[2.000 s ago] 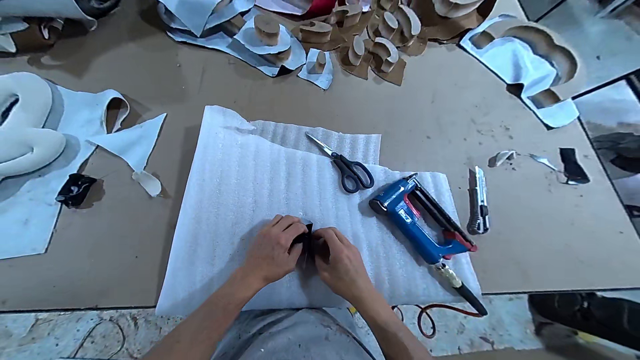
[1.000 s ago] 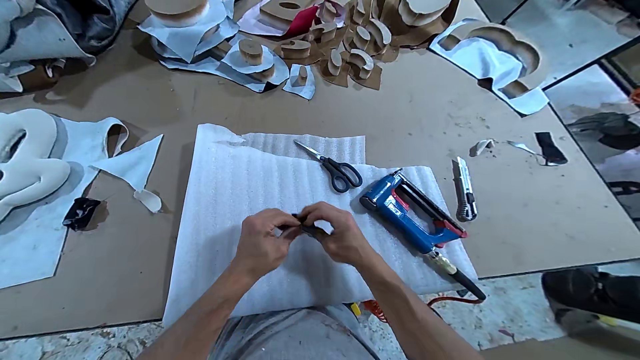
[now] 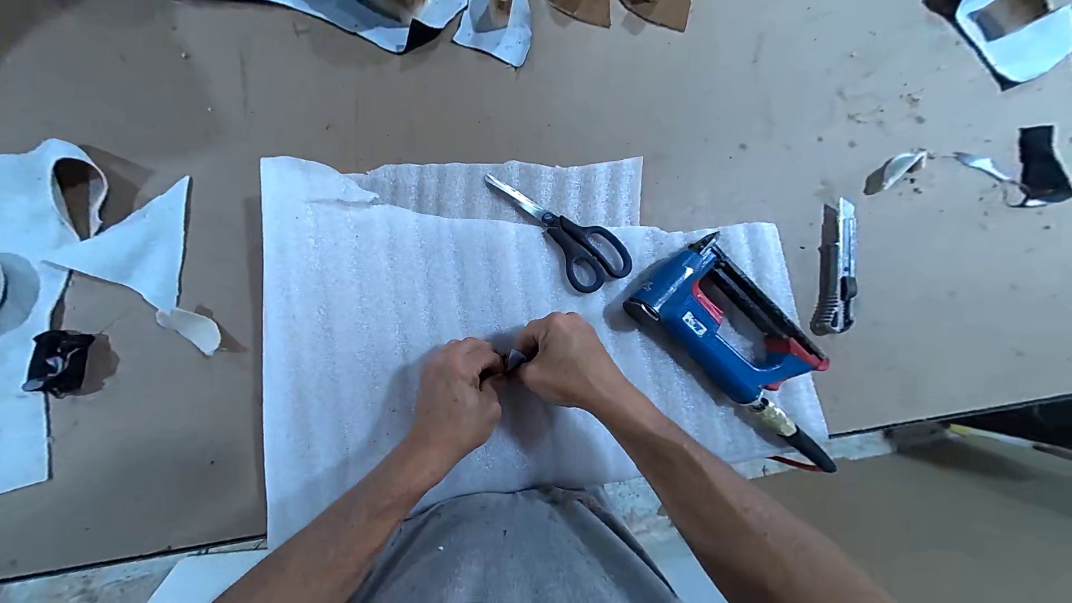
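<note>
Both my left hand [image 3: 458, 394] and my right hand [image 3: 563, 360] grip a small dark piece of material [image 3: 512, 360] between their fingertips, above a white foam sheet [image 3: 352, 293]. The fingers cover most of the piece; a greyish face of it shows. Beyond my hands, black-handled scissors [image 3: 559, 228] lie on the foam with their blades pointing up and left. To the right of my right hand rests a blue pneumatic stapler [image 3: 712, 327] with a red trigger and a hose fitting at its lower end.
A snap-off utility knife [image 3: 840, 276] lies on the brown tabletop [image 3: 720, 126] right of the foam. At left are white-backed fabric pieces [image 3: 126, 251] and a crumpled black scrap [image 3: 59, 362]. Small scraps and a black patch [image 3: 1043, 163] sit at right, more cut pieces [image 3: 494, 33] along the top.
The hands stay close together on the small dark piece, and their fingers have shifted around it. The scissors and stapler lie as before. The view has tilted down towards the table.
</note>
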